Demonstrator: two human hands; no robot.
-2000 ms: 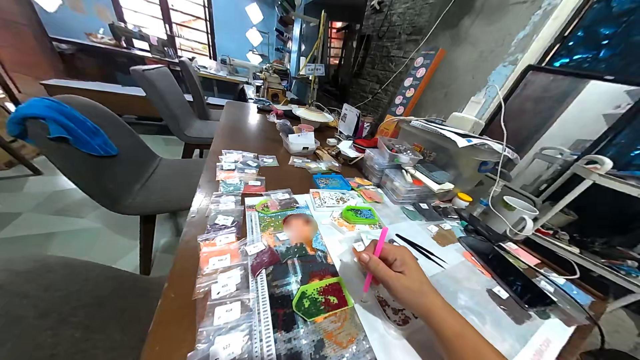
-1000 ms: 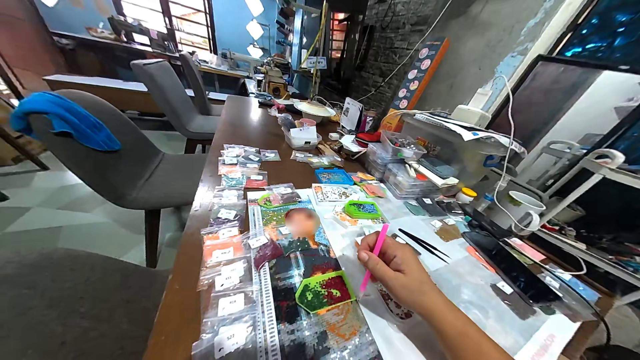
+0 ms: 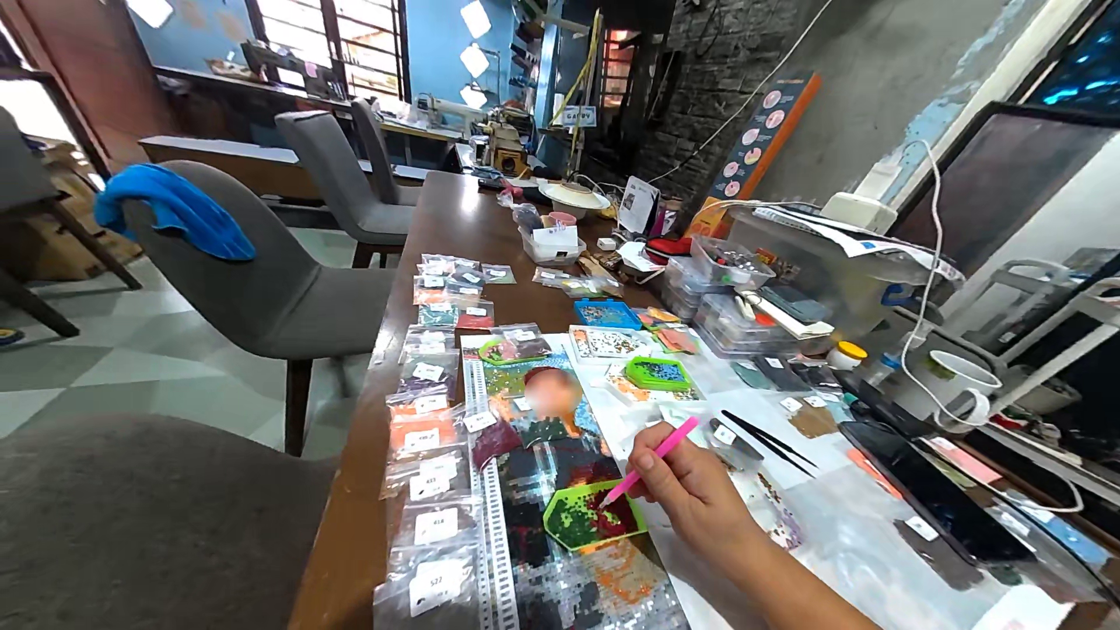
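My right hand (image 3: 691, 490) grips a pink diamond-painting pen (image 3: 656, 459), tilted down to the left. The pen's tip is at the dark red beads in a lime-green tray (image 3: 560, 535), which also holds green beads. Under the tray lies a partly covered diamond-painting canvas (image 3: 569, 582) showing a figure. A small bag of dark red beads (image 3: 495, 444) rests on the canvas's left side. Black tweezers (image 3: 770, 442) lie to the right of the hand. Another green tray (image 3: 658, 374) with blue beads is farther back. My left hand is out of the picture.
Labelled bead bags (image 3: 423, 437) line the table's left edge. At right lie a dark phone (image 3: 932, 490), a white mug (image 3: 954, 381) with a cable by it, and a yellow-lidded jar (image 3: 846, 355). Stacked clear plastic boxes (image 3: 744, 325) stand behind. Grey chairs (image 3: 236, 262) stand at left.
My right hand has lowered the pen, from upright beside the green tray to a slant with its tip over the dark red beads. The trays and bags have not plainly moved.
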